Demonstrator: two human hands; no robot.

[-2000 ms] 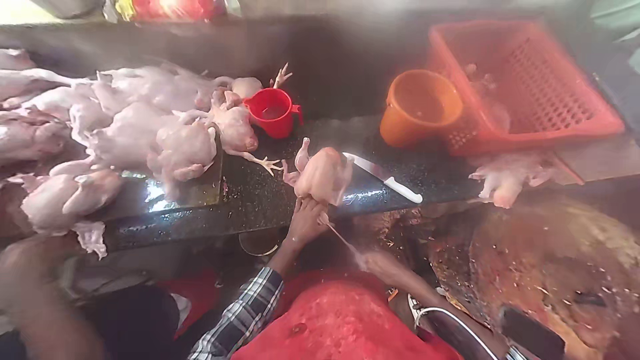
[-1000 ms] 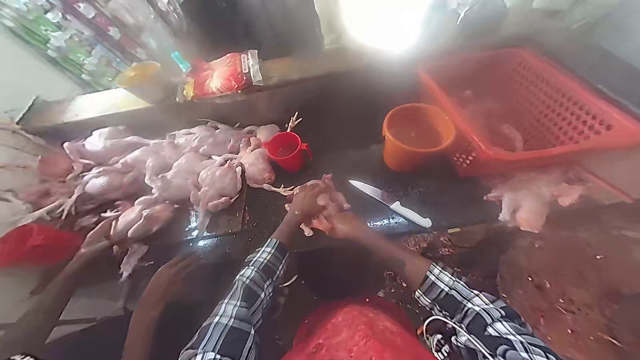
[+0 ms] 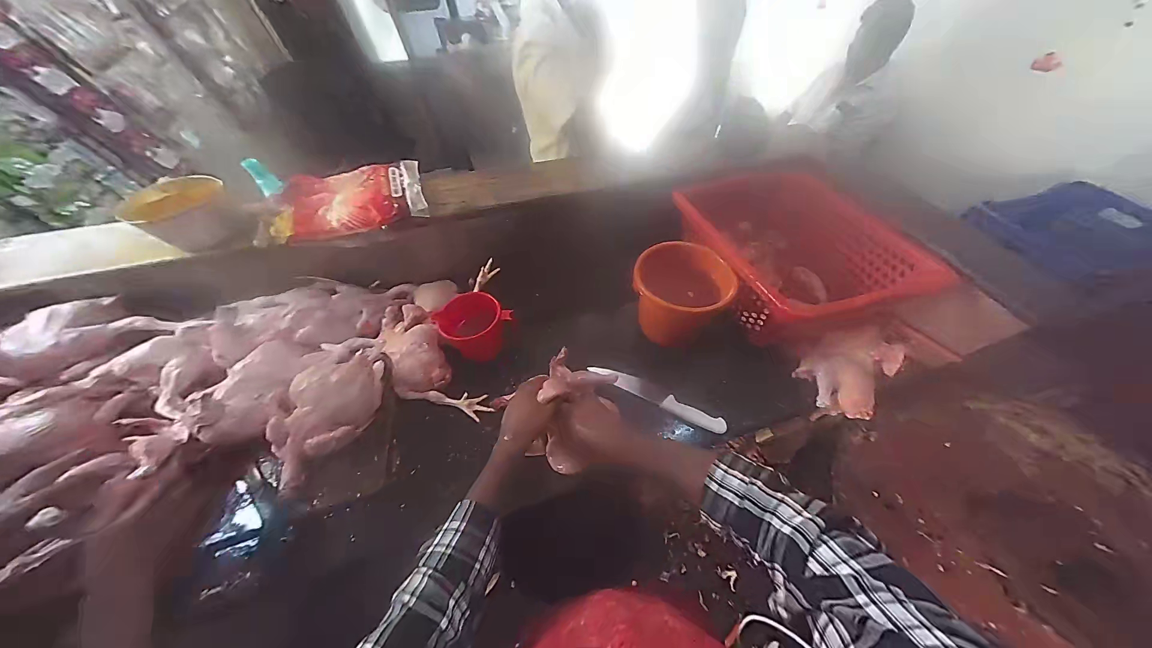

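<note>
At the counter's front edge, my left hand (image 3: 526, 418) and my right hand (image 3: 598, 432) both grip one plucked chicken (image 3: 562, 450); the fingers hide much of it. Just behind my right hand lies a knife with a white handle (image 3: 693, 414), its blade pointing left. A red plastic mug (image 3: 472, 328) stands behind my left hand. Several plucked chickens (image 3: 333, 396) are heaped on the left side of the dark counter (image 3: 576, 243). An orange bucket (image 3: 684, 292) stands beyond the knife.
A red perforated crate (image 3: 864, 297) holds some pieces of meat, with more chicken meat (image 3: 846, 373) before it. At the right is a large stained chopping block (image 3: 1008, 504). A yellow-rimmed bucket (image 3: 171, 211) and a red packet (image 3: 351, 202) sit on the back ledge. People stand beyond.
Two seconds ago the right hand was apart from the chicken, lower right of it; now both hands are on it. The co-worker's arms at left have shifted. The view has tilted up.
</note>
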